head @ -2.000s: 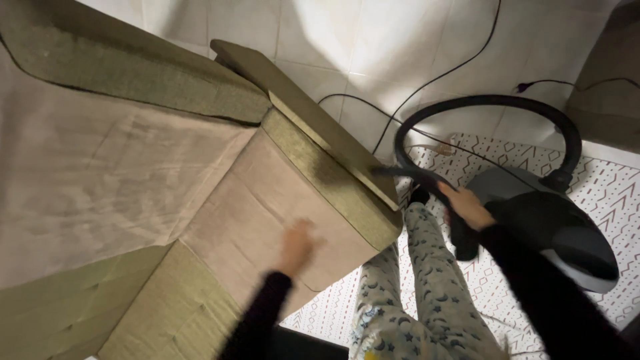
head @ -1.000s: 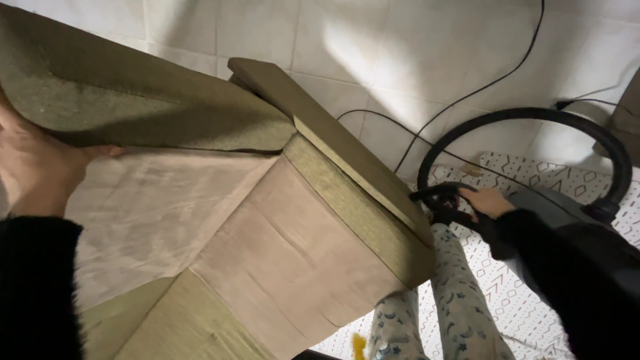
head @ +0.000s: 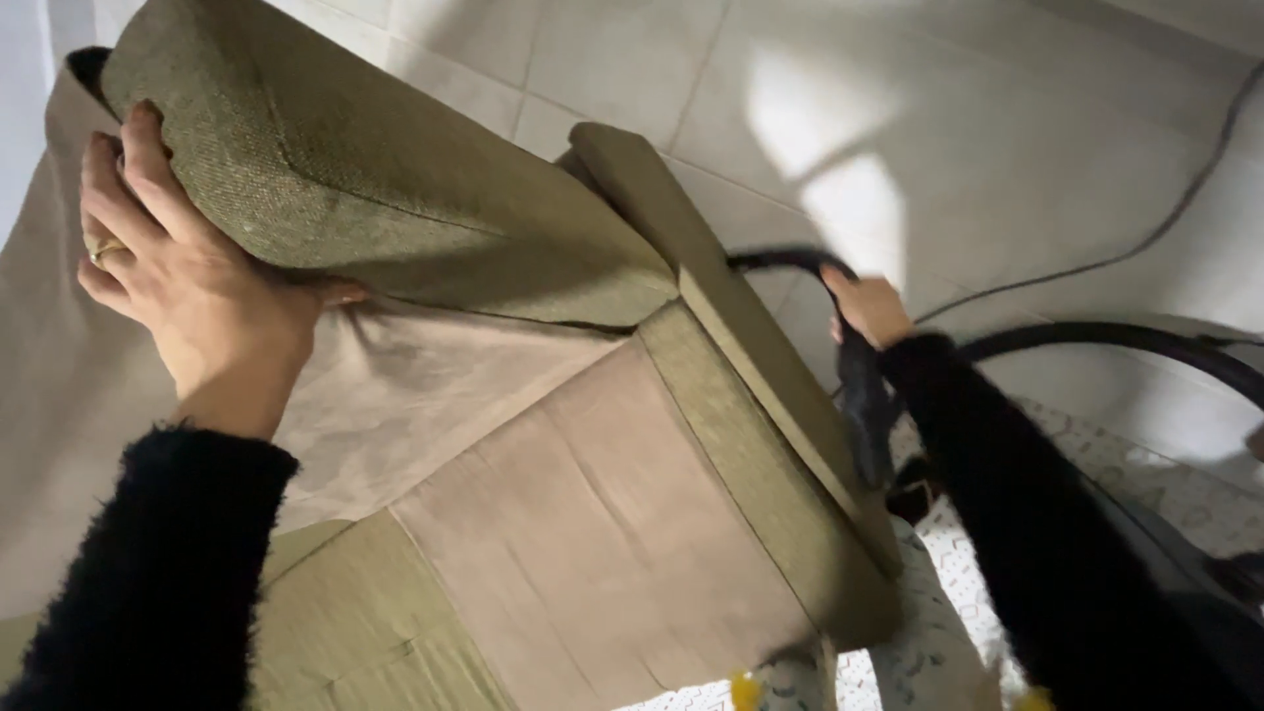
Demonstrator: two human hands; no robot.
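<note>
My left hand (head: 202, 262), with a ring on one finger, grips the end of a green upholstered cushion (head: 395, 178) at the upper left; the cushion is tilted up. A beige fabric cover (head: 395, 395) hangs below it and spreads under my wrist. My right hand (head: 869, 301) is closed around the black handle of a vacuum cleaner hose (head: 864, 395), just beyond the sofa's green armrest (head: 750, 355). The hose's far end is hidden behind the armrest. A beige seat panel (head: 612, 533) lies between the armrest and a green seat section (head: 365, 602).
The vacuum hose (head: 1116, 336) curves off to the right, and a thin black cable (head: 1106, 259) crosses the tiled floor (head: 632, 59). A patterned rug (head: 1076, 434) lies at the lower right, partly under my right sleeve. My legs stand against the armrest's near end.
My left hand, over the beige seat at first, has moved to the cushion's end and gripped it; the cushion is now raised. My right hand still holds the hose handle, now farther forward beside the armrest.
</note>
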